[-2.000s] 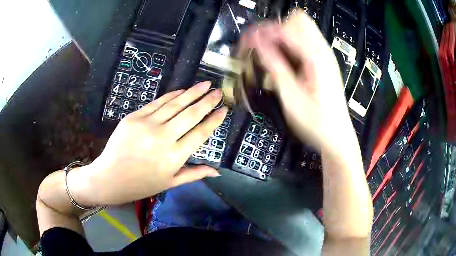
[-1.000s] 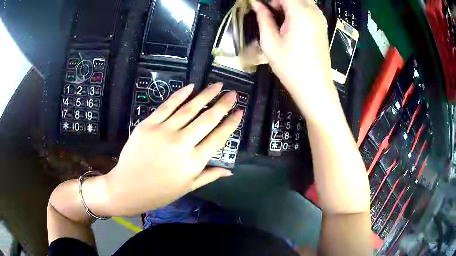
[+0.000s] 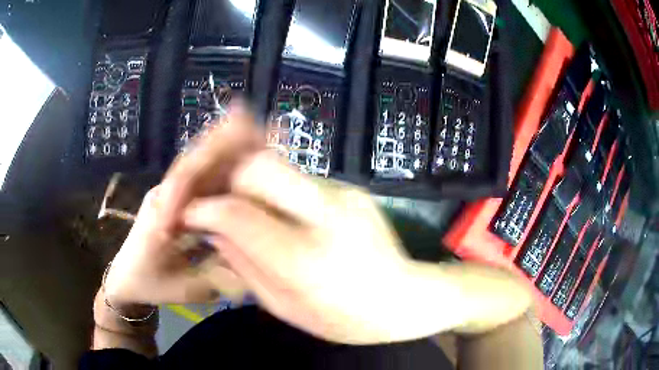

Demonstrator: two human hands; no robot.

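Observation:
Several open black flip phones (image 3: 303, 130) lie side by side in a black tray (image 3: 433, 189), keypads toward me. Pale-framed pressing pieces (image 3: 408, 49) lie over the screens of the two phones on the right. The middle phones' screens are bare and glossy. My left hand (image 3: 170, 242) and my right hand (image 3: 311, 242) are blurred and overlap in front of the tray's near edge. A small pale-edged thing (image 3: 114, 199) shows left of my left hand; the blur hides what it is and whether it is held. What lies between the hands is hidden.
A red tray (image 3: 538, 115) with several open flip phones (image 3: 545, 246) lies tilted at the right. More red trays (image 3: 639, 47) show at the upper right rim. A white surface (image 3: 22, 101) is at the left edge.
My right hand has left the pressing piece area and come down to my left hand. My left hand has moved left and lifted off the keypad. The pressing piece and bands have left the middle phone.

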